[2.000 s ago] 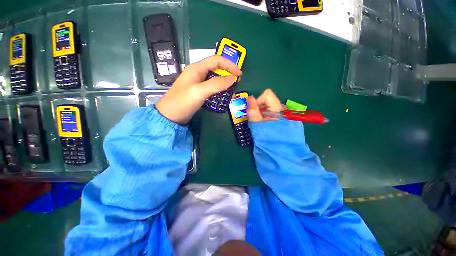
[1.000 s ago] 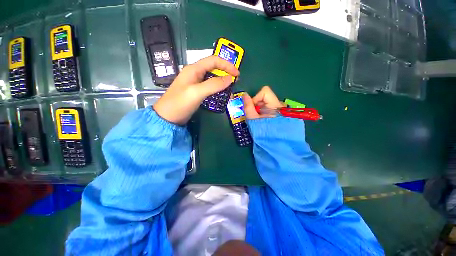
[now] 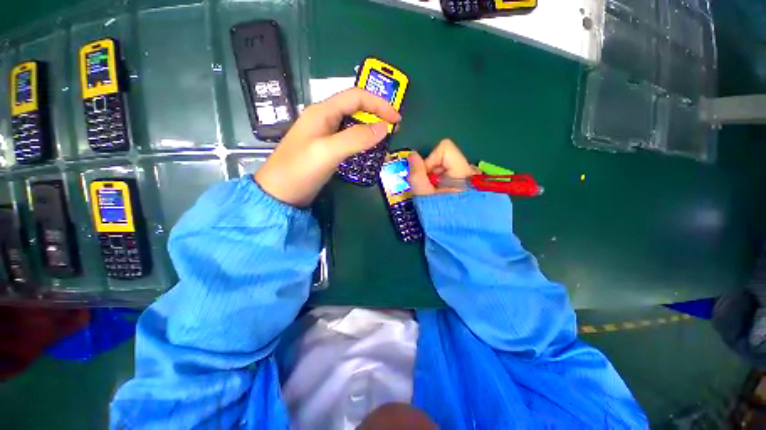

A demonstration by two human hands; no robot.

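Observation:
A yellow and black keypad phone (image 3: 361,166) with a lit blue screen is in my left hand (image 3: 317,149), thumb and finger across its yellow front below the screen. A second phone (image 3: 406,220) with a bright lit screen lies just below and right of it. My right hand (image 3: 438,168) holds that phone at its upper right edge, the thumb beside the screen. A red and clear pen (image 3: 506,184) also sticks out to the right from my right hand. The fingers under both phones are hidden.
A clear blister tray (image 3: 181,157) at left holds several phones, some lit, some face-down (image 3: 264,82). A green sticker (image 3: 495,170) lies behind the pen. An unlit phone (image 3: 474,8) lies on the white strip (image 3: 537,32). Another clear tray (image 3: 634,109) is at upper right.
The pen has swung slightly left with my right hand since the first frame. My left hand and its phone have shifted slightly left and up. Both hands keep their grip.

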